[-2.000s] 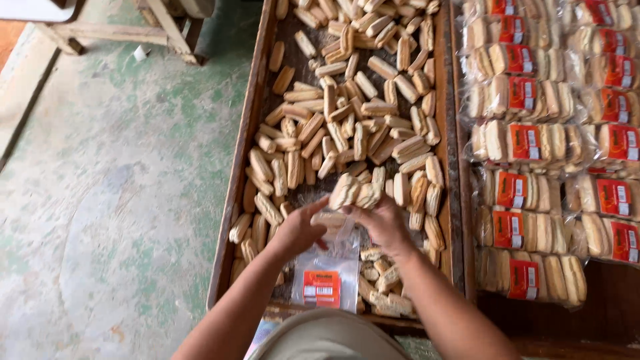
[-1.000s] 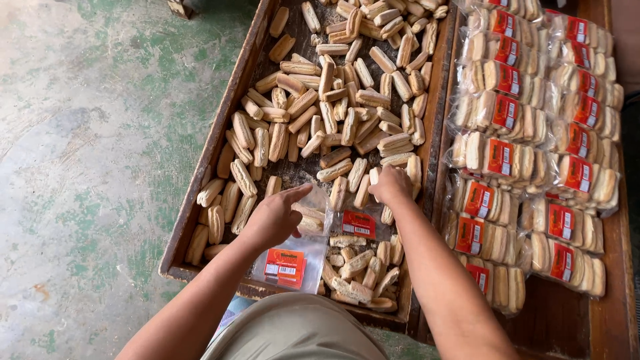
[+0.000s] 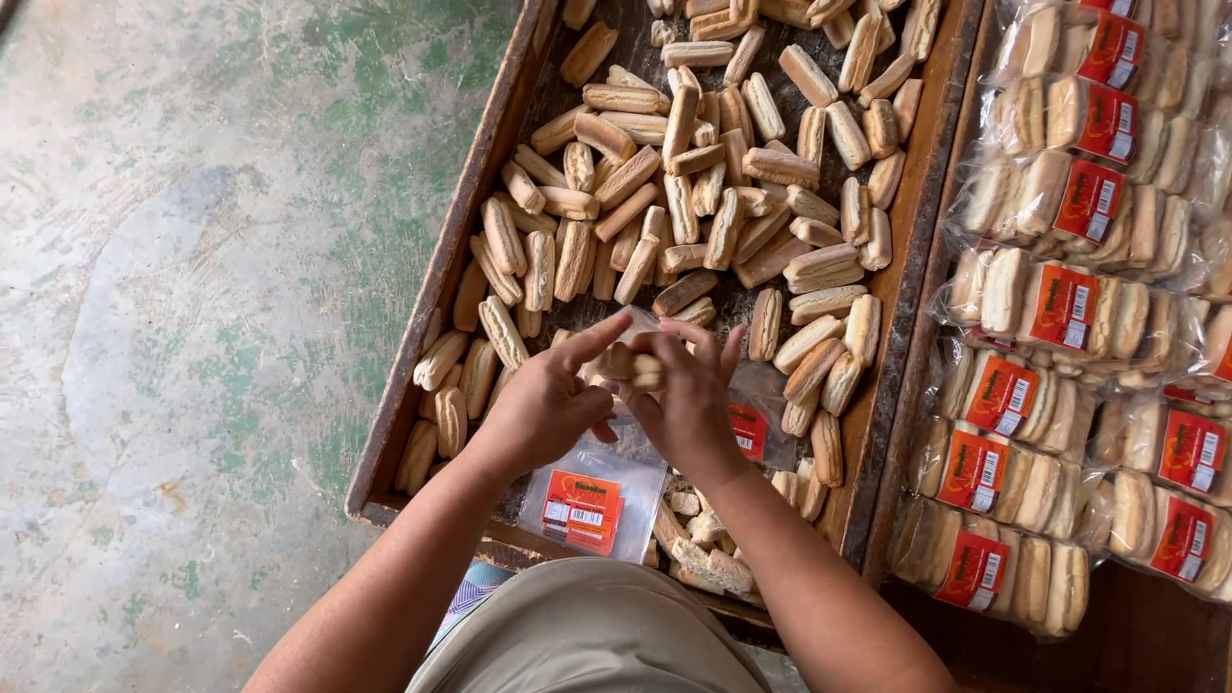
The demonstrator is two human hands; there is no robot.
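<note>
Over the lower part of a wooden tray [image 3: 438,231] my hands meet at the mouth of a clear plastic bag [image 3: 630,433]. My left hand [image 3: 553,395] holds the bag's edge, its index finger stretched along the opening. Biscuits [image 3: 630,368] are gripped in my right hand [image 3: 688,395] at that opening; the fingers partly hide them. Flat bags with red labels [image 3: 582,510] lie below my left hand. Another red-labelled bag [image 3: 749,428] is right of my right wrist. Loose finger-shaped biscuits [image 3: 626,178] fill much of the tray, with broken pieces [image 3: 707,549] near its front edge.
Right of the tray, packed bags of biscuits [image 3: 1064,303] with red labels lie in rows on a wooden surface [image 3: 1131,635]. The tray's raised right wall [image 3: 914,250] runs between them and the loose biscuits. Worn concrete floor [image 3: 221,289] shows at left.
My right hand has moved left from the loose biscuits to the bag mouth beside my left hand, and now holds biscuits there. The view has shifted somewhat.
</note>
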